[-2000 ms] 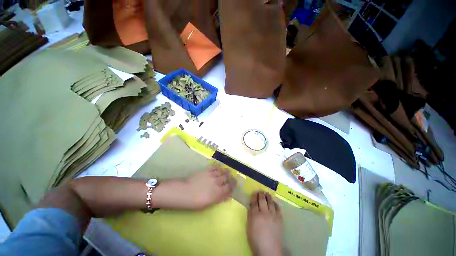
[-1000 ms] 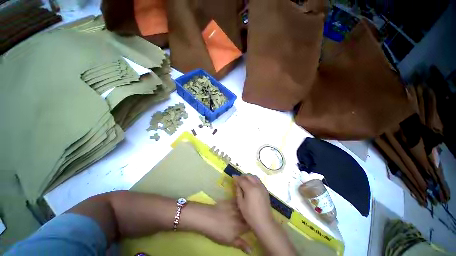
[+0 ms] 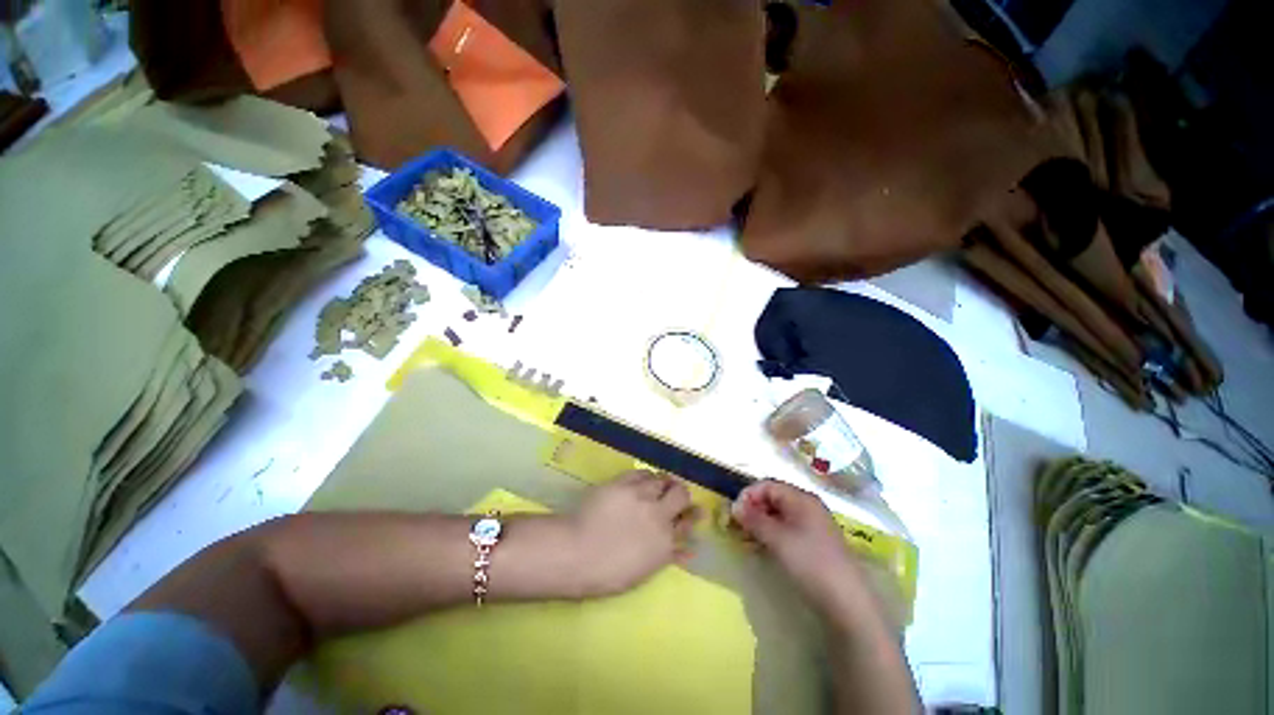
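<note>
The khaki panel [image 3: 419, 440] lies in front of me with a bright yellow sheet [image 3: 636, 650] over its near part. The yellow jig [image 3: 482, 387] runs along the panel's far edge, with a dark bar [image 3: 650, 450] in its middle. My left hand [image 3: 629, 534] rests low on the panel, fingers bent near the bar. My right hand [image 3: 796, 534] is at the bar's right end, thumb and fingertips pinched together. Whether either hand holds something small is hidden. Pale tabs [image 3: 535, 377] stand in a row at the jig's upper edge.
A blue bin of chips [image 3: 461, 224] and a loose chip pile [image 3: 370, 310] lie beyond the jig. A tape ring [image 3: 683, 363], a tipped jar [image 3: 822, 440] and a black curved piece [image 3: 873, 360] lie right. Khaki stacks [image 3: 84, 321] flank the work; brown panels [image 3: 671, 112] lie behind.
My right hand crossed toward my left hand one second ago; now it is apart, at the dark bar's right end. The bar's middle is uncovered again. The camera view has shifted.
</note>
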